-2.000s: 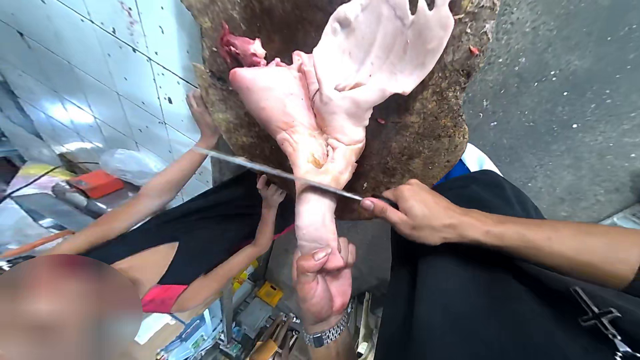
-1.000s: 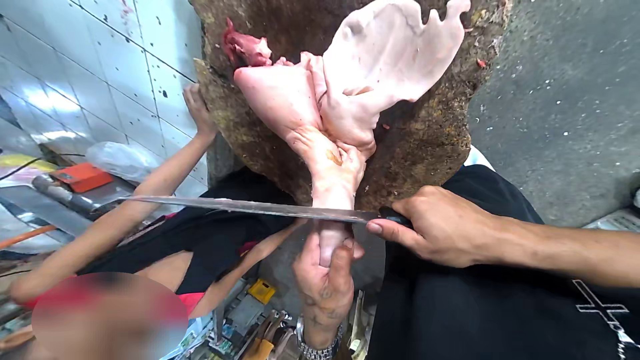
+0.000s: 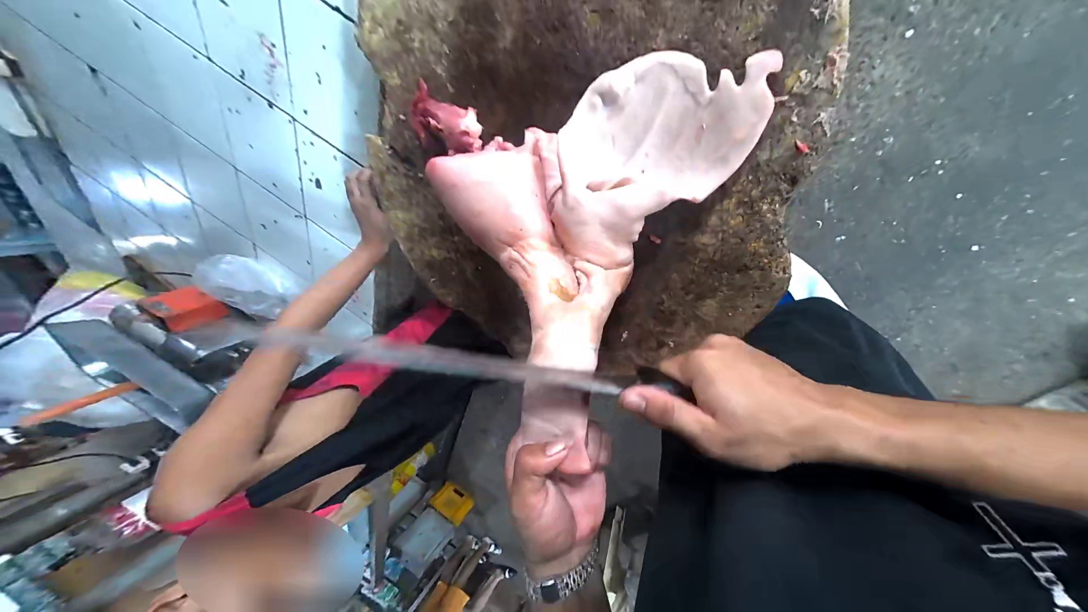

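Note:
A pale piece of raw meat with skin (image 3: pixel 501 191), with a broad ear-like flap (image 3: pixel 671 127) at its upper right and a red fleshy end at its upper left, lies on a worn wooden chopping block (image 3: pixel 714 280). Its narrow lower end runs off the near edge of the block, where my left hand (image 3: pixel 557 501) is closed around it. My right hand (image 3: pixel 739 404) grips the black handle of a long knife (image 3: pixel 476 364). The blurred blade points left and crosses over the narrow end, just above my left hand. Whether the edge touches the skin, I cannot tell.
Another person's hand (image 3: pixel 367 208) rests at the block's left edge, with that person's arm and body close on the left. A tiled wall (image 3: pixel 246 102) stands behind. Tools, plastic bags and an orange box (image 3: pixel 183 308) lie at the left; a yellow object (image 3: pixel 451 503) is low down.
The knife has stayed in my right hand, its blade shifting along the narrow end and changing slant. My left hand keeps hold of that end. The other person has shifted at the left.

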